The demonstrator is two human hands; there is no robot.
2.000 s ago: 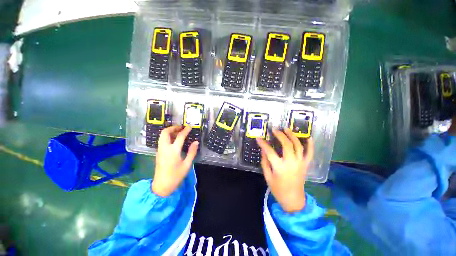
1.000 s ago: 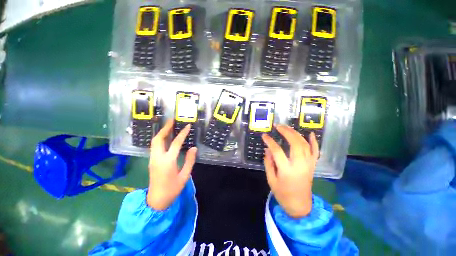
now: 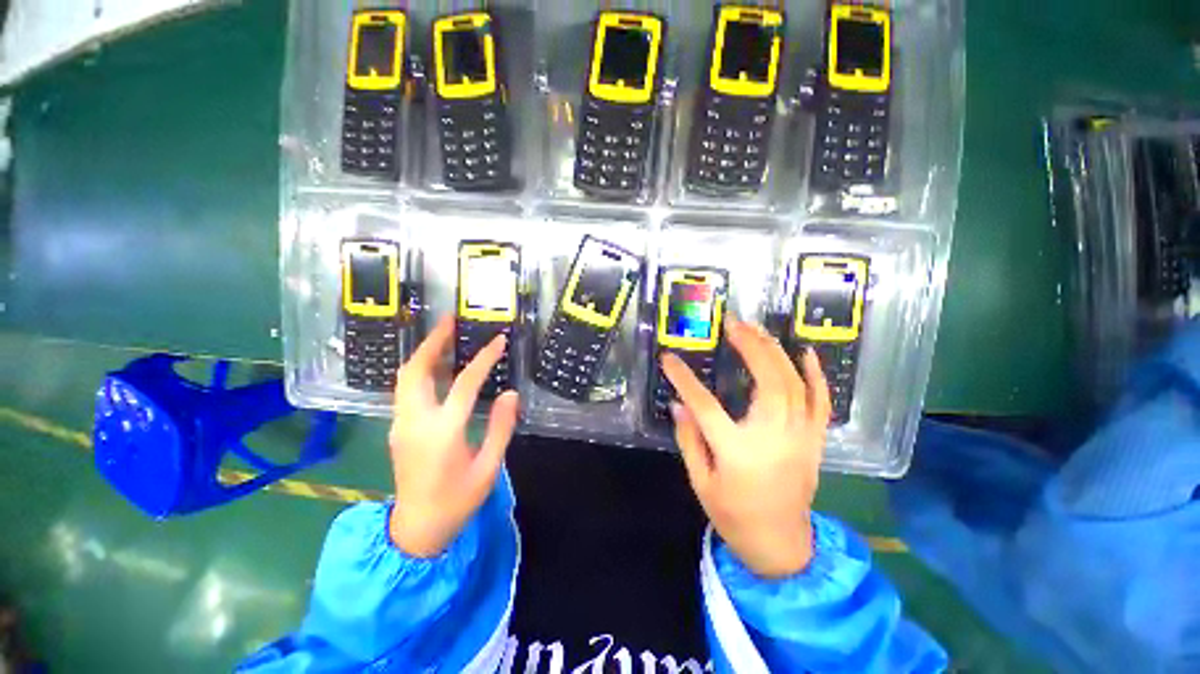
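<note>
A clear blister tray [image 3: 599,217] holds two rows of keypad phones, face up. My left hand [image 3: 448,448] rests its fingertips on the keypad of the near-row phone [image 3: 488,283], whose screen is lit white. My right hand [image 3: 761,454] has a fingertip on the keypad of another near-row phone [image 3: 691,310], whose screen shows coloured bands. Other right fingers reach between it and the rightmost near-row phone [image 3: 832,300], which has a pale screen. The middle near-row phone [image 3: 590,316] lies tilted. Both hands have fingers apart and grip nothing.
The tray lies on a green bench [image 3: 145,211]. A blue plastic stool [image 3: 165,435] stands at the lower left over a green floor with a yellow line. At the right are another clear tray [image 3: 1092,237] and a neighbour's blue sleeve [image 3: 1119,487].
The phone screen by my right hand has gone from white and blue to coloured bands. My right index finger has moved left and down on its keypad. The tray appears higher in view than at first.
</note>
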